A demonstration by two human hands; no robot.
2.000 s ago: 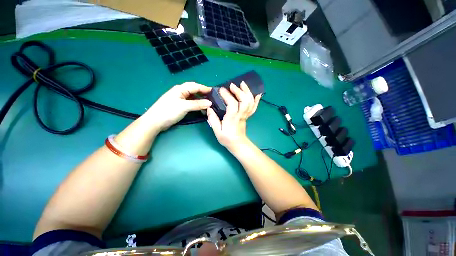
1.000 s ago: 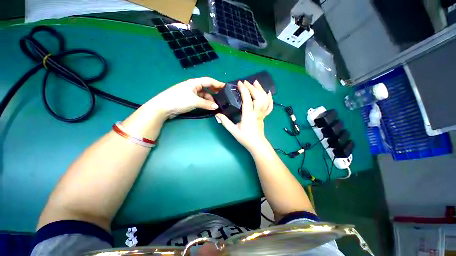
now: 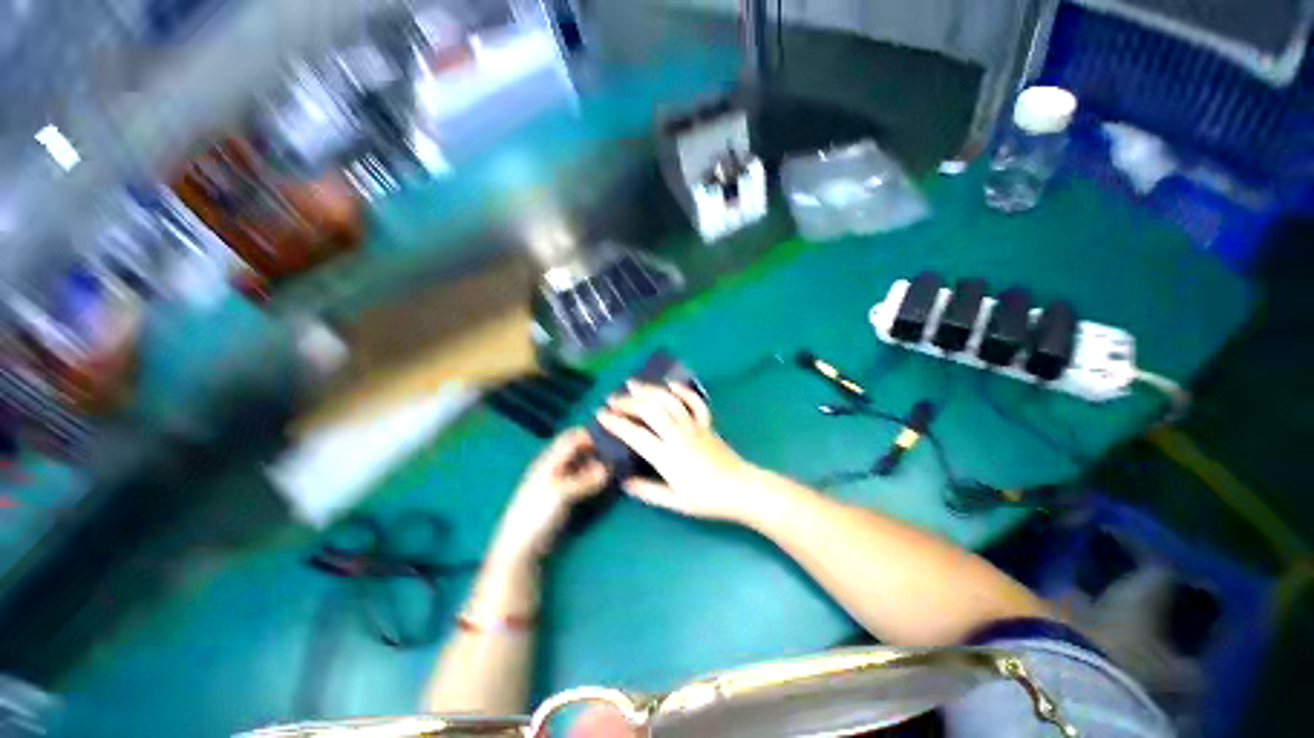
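Note:
A black adapter unit [image 3: 666, 369] lies under my hands at mid-bench, blurred. My right hand [image 3: 677, 450] rests over it with fingers spread on its top. My left hand [image 3: 555, 487] is at its near left end, fingertips touching or gripping the end; blur hides the exact hold. The thick black cord [image 3: 411, 570] lies looped on the green mat at the left. A black pad sheet [image 3: 536, 401] lies just beyond the unit, partly under the cardboard.
Behind are cardboard [image 3: 432, 339], a gridded tray [image 3: 613, 296], a socket box [image 3: 721, 180] and a plastic bag [image 3: 850, 190]. At right are a power strip with adapters [image 3: 1102, 361], thin leads [image 3: 908, 440], a bottle [image 3: 1026, 156] and blue crates [image 3: 1138, 87].
The view has swung and tilted, blurring the picture and showing more of the line at the left. My hands stay at the unit; my right hand now lies flatter over it.

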